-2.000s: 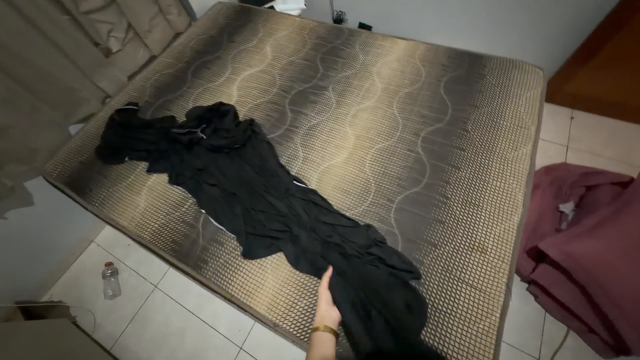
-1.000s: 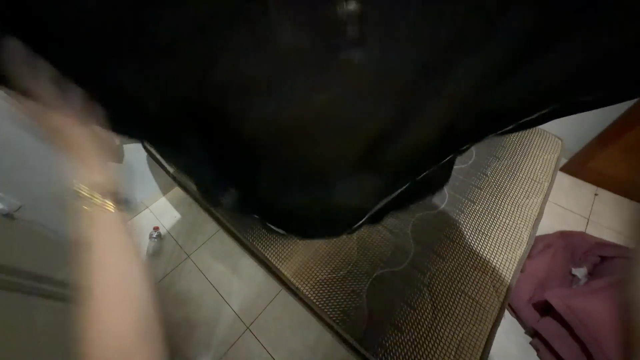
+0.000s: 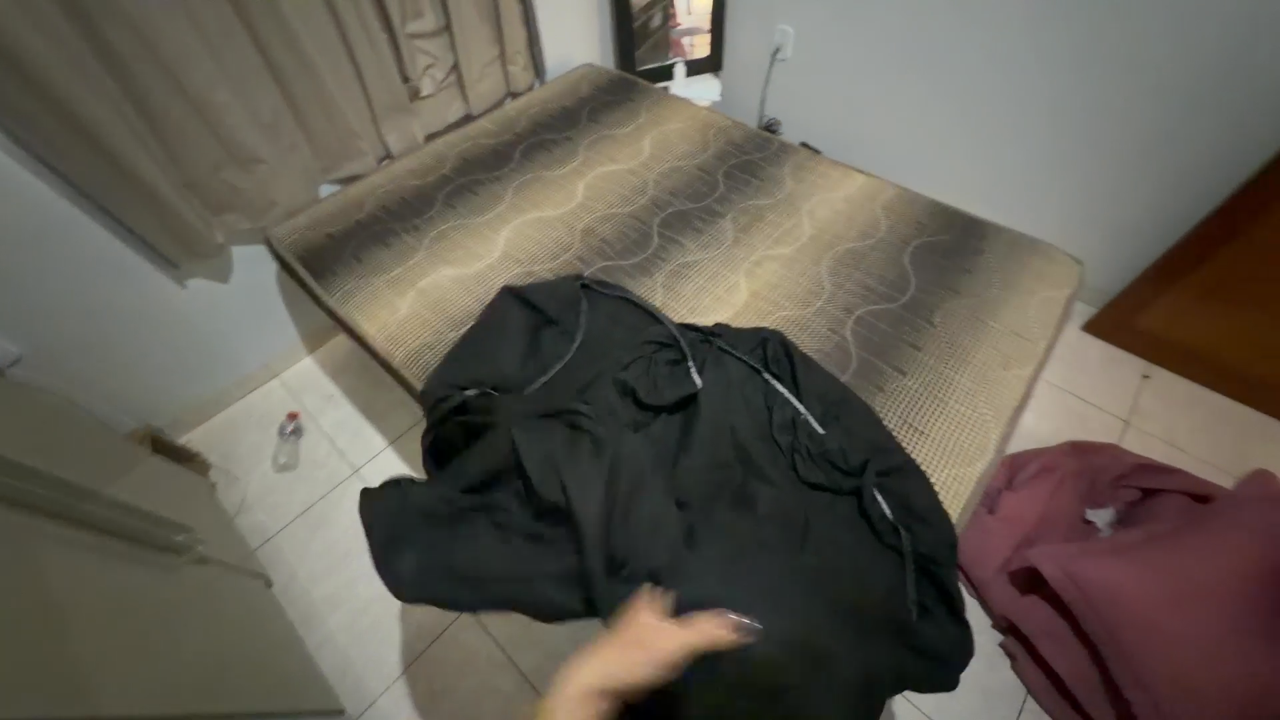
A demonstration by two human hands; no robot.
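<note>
A black fabric cloth with pale seam edging (image 3: 640, 480) lies rumpled over the near edge of a patterned mattress (image 3: 720, 220), and its near part extends to the bottom of the view. My left hand (image 3: 650, 645), blurred, is at the near part of the cloth, thumb pointing right. Whether its fingers grip the fabric cannot be made out. A gold-coloured band shows faintly at the wrist, at the bottom edge. My right hand is out of view.
A maroon cloth (image 3: 1150, 570) is heaped at the right. A clear plastic bottle with a red cap (image 3: 287, 442) is on the tiled floor at the left, near a pale cabinet (image 3: 130, 590). Beige curtains (image 3: 260, 100) hang behind the mattress, and a wooden door (image 3: 1210, 290) is at the right.
The black cloth, stretched across the mattress two seconds ago, was raised in front of the view one second ago and now lies over the near edge. My left hand has moved from far left to bottom centre.
</note>
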